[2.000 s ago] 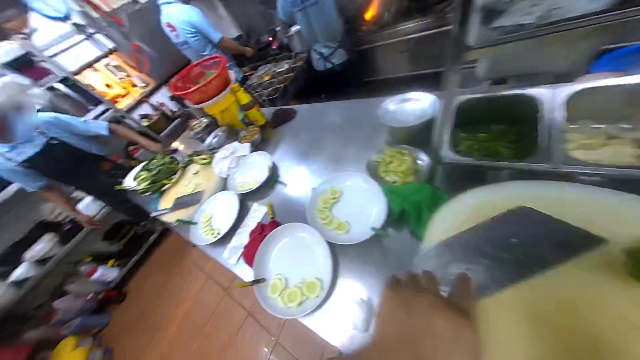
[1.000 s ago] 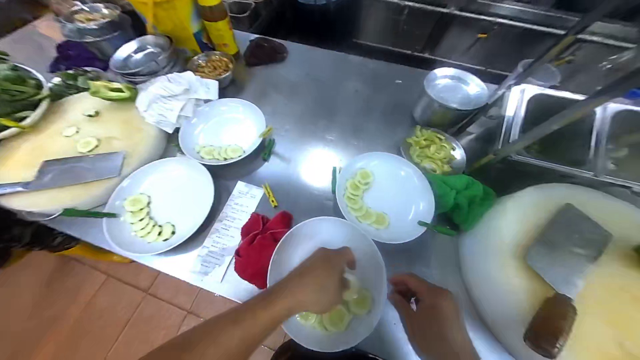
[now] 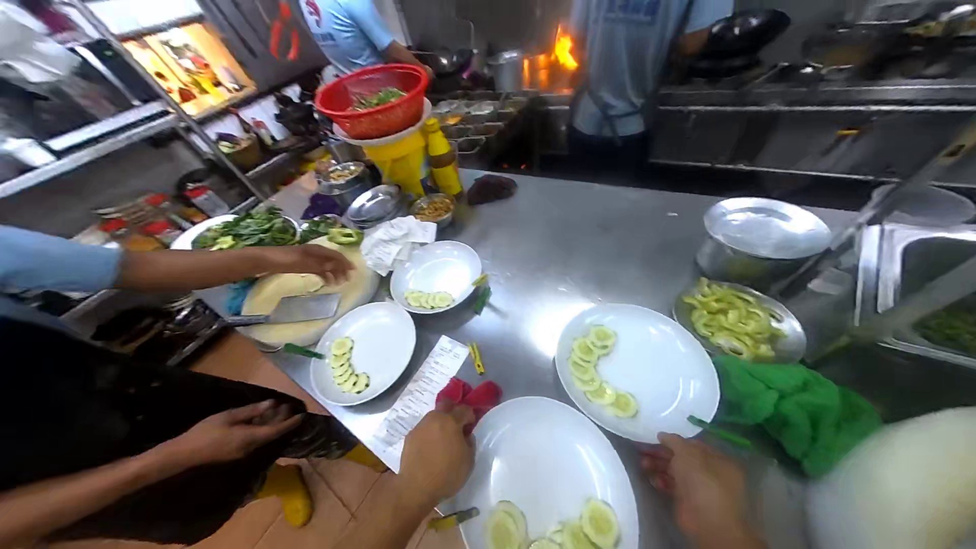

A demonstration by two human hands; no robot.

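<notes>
My left hand (image 3: 436, 456) is at the left rim of the nearest white plate (image 3: 553, 450), its fingers on a crumpled red cloth (image 3: 480, 400). Cucumber slices (image 3: 600, 522) lie along that plate's near edge. My right hand (image 3: 698, 484) is at the lower rim of a second white plate (image 3: 656, 366), which bears a curved row of cucumber slices (image 3: 585, 358); whether it grips the rim cannot be told. A green clip (image 3: 720, 432) sits on that rim, beside a green cloth (image 3: 797, 404). A printed paper slip (image 3: 422, 396) lies left of the red cloth.
A co-worker's hand (image 3: 324, 261) is over a round cutting board with a cleaver (image 3: 305, 307). Two more plates (image 3: 393, 343) (image 3: 450, 267) hold cucumber slices. Sliced green vegetable fills a metal bowl (image 3: 732, 320). Another cutting board (image 3: 907, 488) is at right. Flames (image 3: 564, 49) rise behind.
My left hand has left the cucumber slices on the nearest plate for the red cloth. My right hand has moved to the second plate's rim. A co-worker's arms have come in at left. The view has tilted up.
</notes>
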